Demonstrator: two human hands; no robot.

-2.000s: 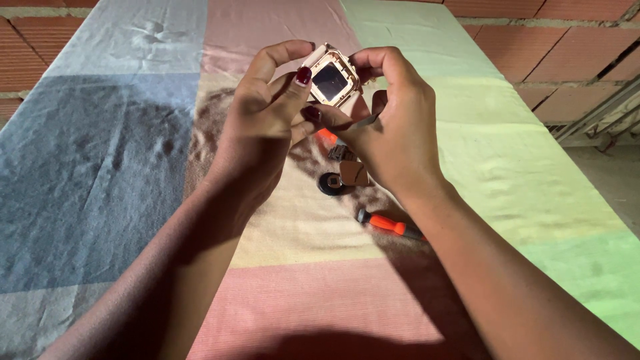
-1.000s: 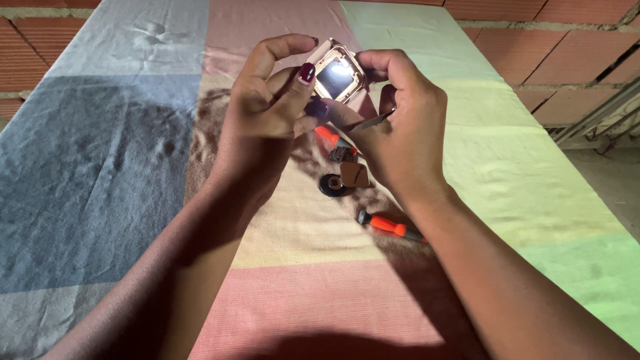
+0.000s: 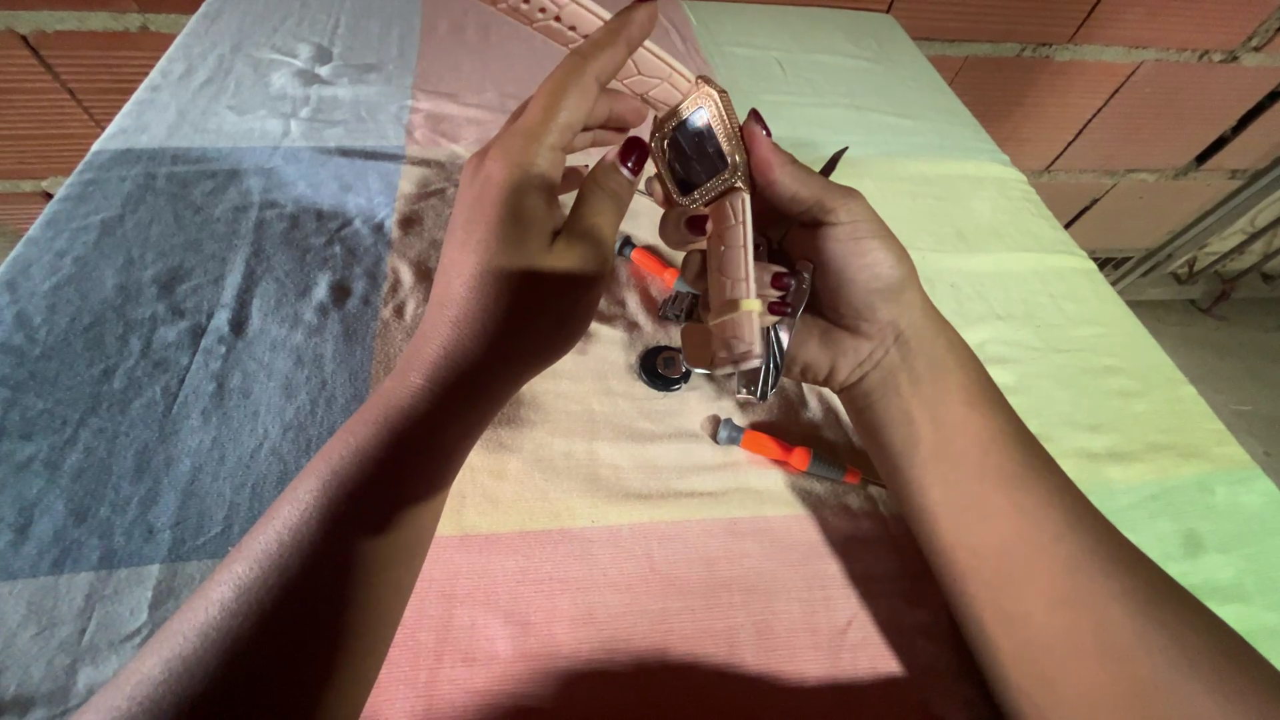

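A wristwatch (image 3: 697, 152) with a gold-coloured, studded case, a dark face and a pink strap is held up, face toward me. My right hand (image 3: 835, 270) grips the case's right edge, its fingers behind the lower strap. A metal tool (image 3: 775, 345), perhaps tweezers or pliers, is also in this hand; a dark pointed tip (image 3: 833, 161) shows above the thumb. My left hand (image 3: 550, 210) is at the upper left of the case, thumb beside it and fingers raised near the upper strap; whether it grips the watch is unclear.
An orange and grey screwdriver (image 3: 790, 452) lies below my right hand. Another orange-handled tool (image 3: 655, 266) lies between the hands, near a small dark part (image 3: 679, 305), a round black part (image 3: 663, 368) and a brown square piece (image 3: 696, 346). A patchwork cloth (image 3: 620, 600) covers the table; brick walls stand behind.
The watch has been turned: its open-looking case side faced me before, and now the dark studded face and both strap parts show. My left fingers have lifted and spread.
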